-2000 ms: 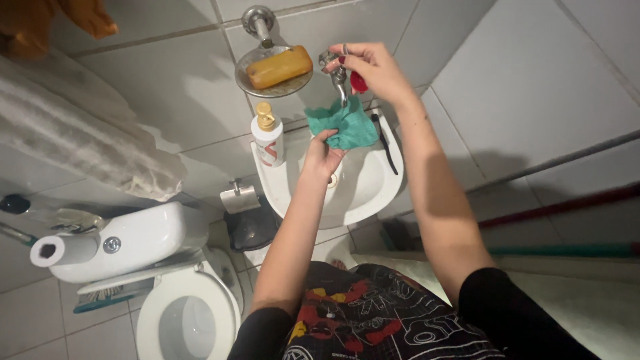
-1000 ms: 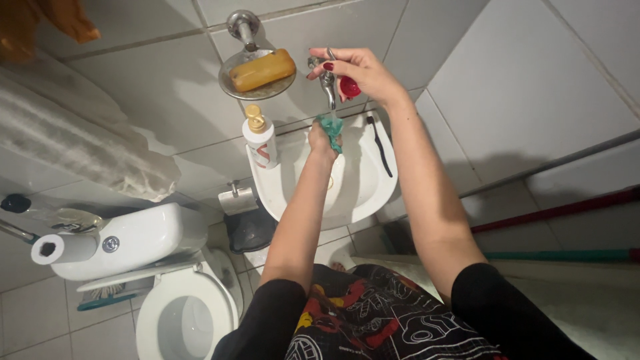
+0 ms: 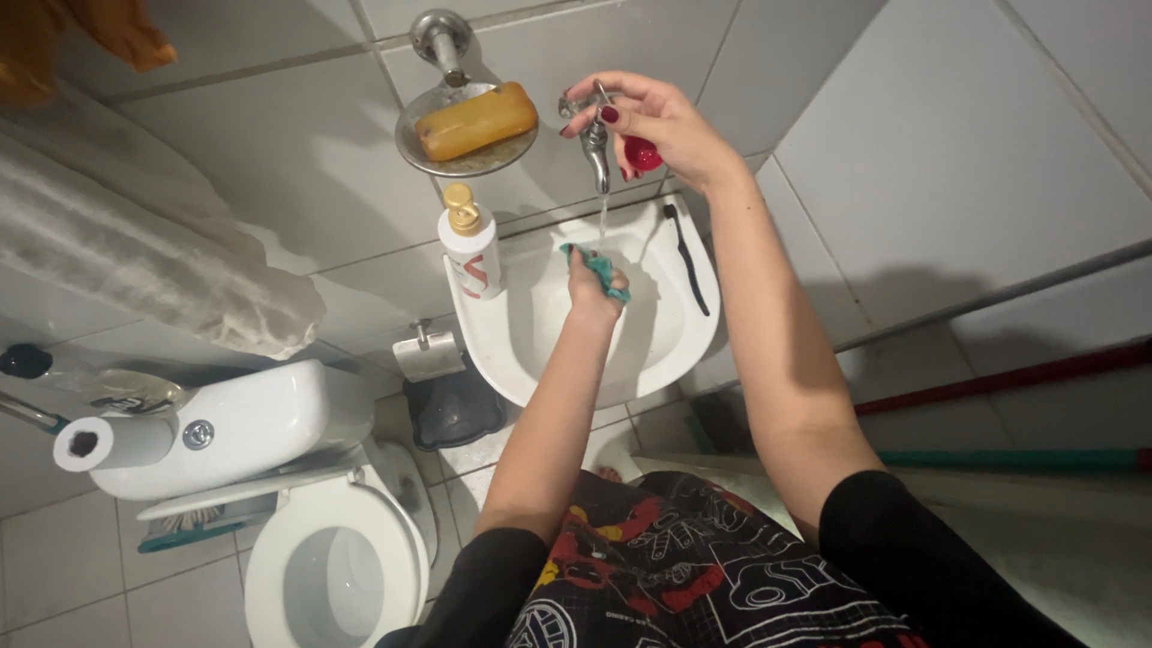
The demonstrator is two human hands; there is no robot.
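My left hand (image 3: 594, 283) is closed around a crumpled teal cloth (image 3: 612, 275), low in the white sink (image 3: 504, 360). A thin stream of water falls from the chrome tap (image 3: 595, 157) just above it. At the tap's handle, my right hand (image 3: 661, 126) has its thumb and fingers on the metal. A small round red thing (image 3: 642, 154) shows under that palm; whether it is held or hangs there I cannot tell. A black toothbrush (image 3: 688, 261) lies on the sink's right rim.
A white pump bottle (image 3: 472, 252) with a gold top stands on the sink's left rim. Above it, a metal soap dish (image 3: 409, 139) holds an amber soap bar (image 3: 477, 123). The toilet (image 3: 409, 558) and a dark bin (image 3: 454, 409) are at lower left.
The teal cloth was spread out under the tap two seconds ago and is now bunched in my left hand, which has moved lower into the sink. My right hand has stayed at the tap handle.
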